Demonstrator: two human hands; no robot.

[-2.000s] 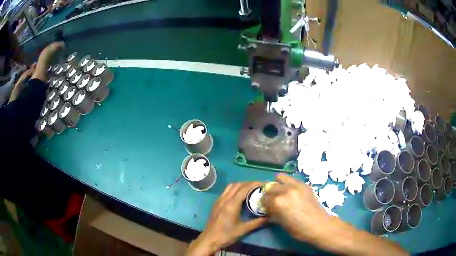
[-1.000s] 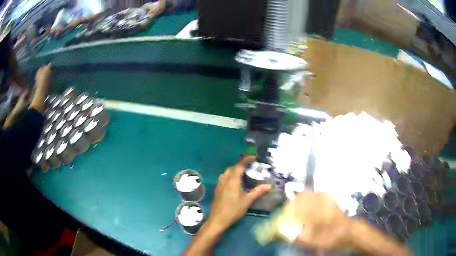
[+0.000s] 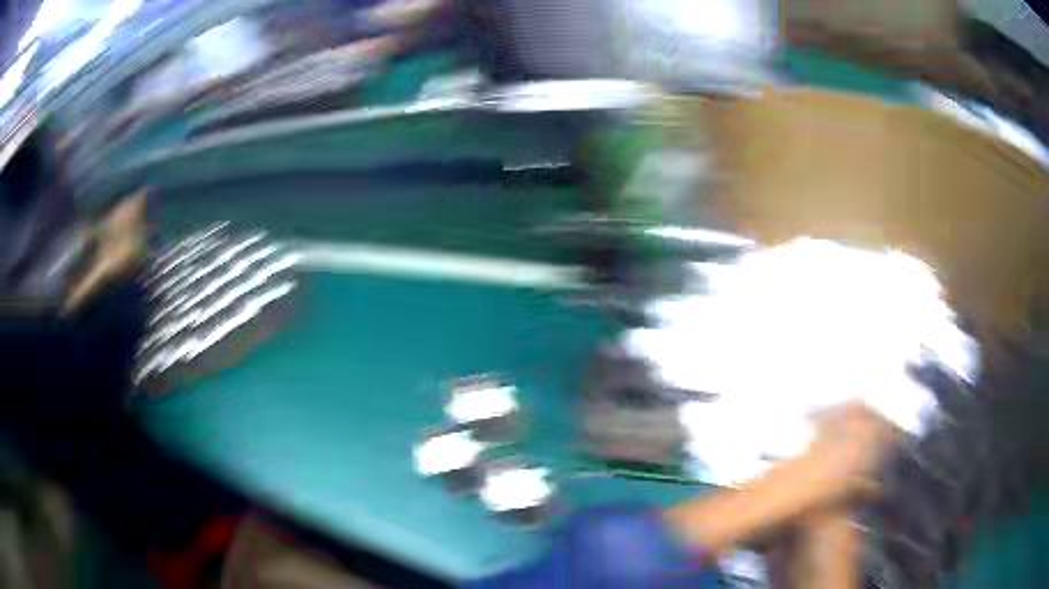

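Observation:
The frame is strongly blurred. My left hand (image 3: 794,477), from a blue sleeve, reaches right over the front edge of the white plastic heap (image 3: 805,334). My right hand (image 3: 837,524) is at the lower right, overlapping the left beside the dark cups (image 3: 949,495). Fingers and anything held are too smeared to tell. Three filled cups (image 3: 515,489) with white tops stand close together left of the press base (image 3: 633,426). The base shows no cup that I can make out.
A brown cardboard sheet (image 3: 851,173) stands behind the heap. The press (image 3: 627,219) is smeared at centre. Rows of filled cups (image 3: 219,311) stand at the left by another person's hand (image 3: 113,251). The bench's curved front edge (image 3: 311,535) runs below.
The left hand has left the press and moved right to the heap and cups. The right hand has moved right too. A third filled cup now stands with the two left of the press.

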